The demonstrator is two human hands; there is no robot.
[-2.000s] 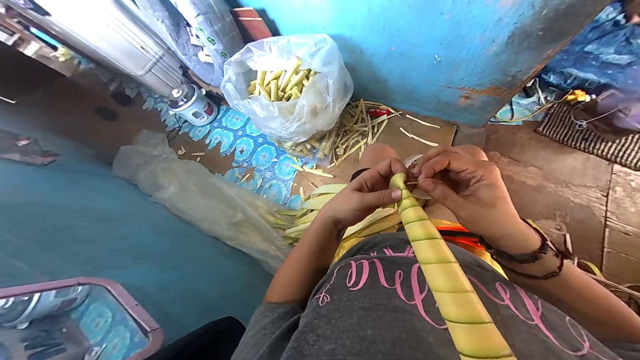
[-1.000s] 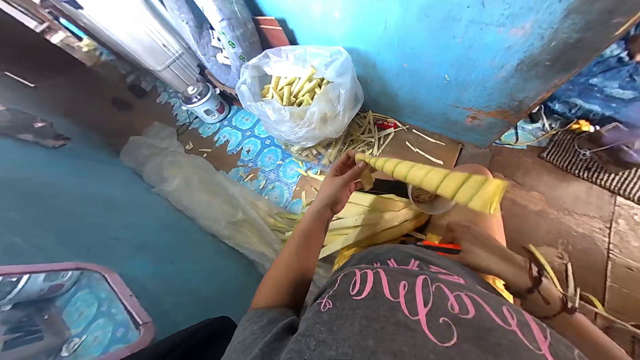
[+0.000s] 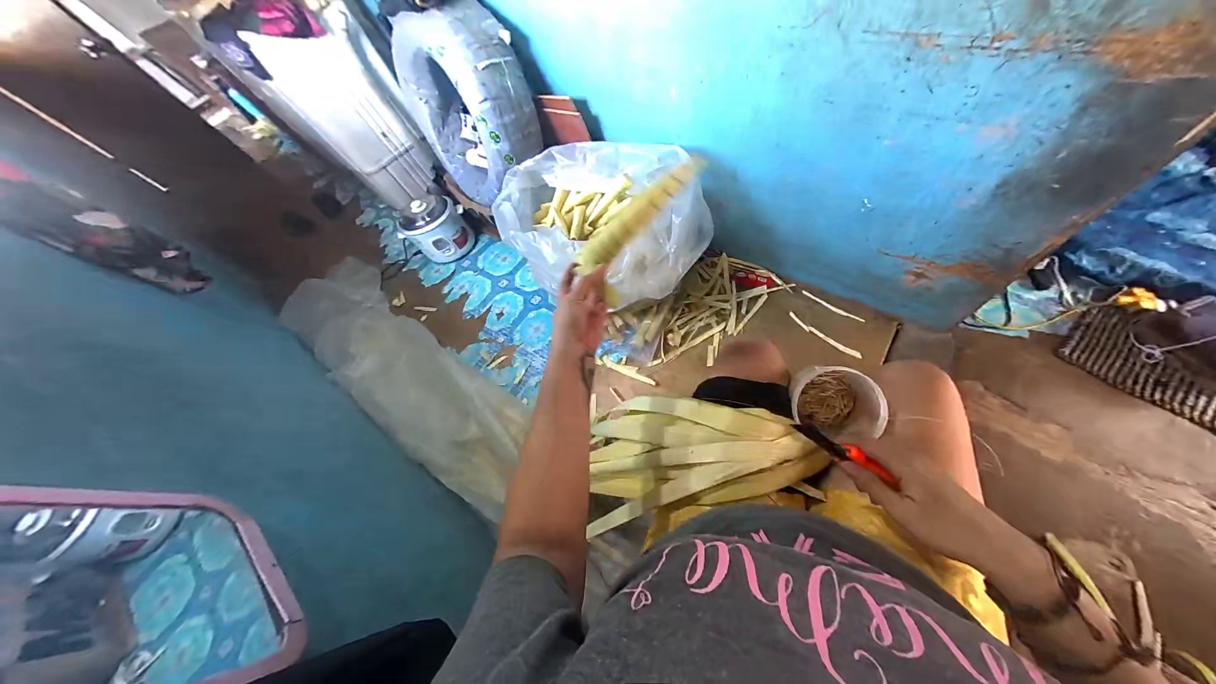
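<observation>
My left hand (image 3: 581, 309) is stretched out toward the clear plastic bag (image 3: 665, 256), holding one end of a wrapped palm-leaf roll (image 3: 635, 220), which is blurred and overlaps the bag. Similar pale yellow-green pieces (image 3: 584, 211) fill the bag. My right hand (image 3: 902, 489) lies over my lap, closed on the orange handle of a knife (image 3: 866, 464); its dark blade points to the left. Long pale leaf strips (image 3: 698, 446) are spread on my lap beside the blade. A white tub (image 3: 879, 404) with thin brown sticks (image 3: 826, 399) stands between my knees.
Leaf scraps (image 3: 712, 309) litter the floor by the bag. A rice cooker (image 3: 435, 230) stands on the blue patterned floor covering at the left. Crumpled plastic sheeting (image 3: 380, 351) lies along the left wall. A pink-framed mirror (image 3: 271, 579) is at the lower left, a striped mat (image 3: 1145, 366) at the right.
Two seconds ago both my hands were at the roll's tip. My left hand has carried the roll away to the bag, while my right hand has moved down to the knife.
</observation>
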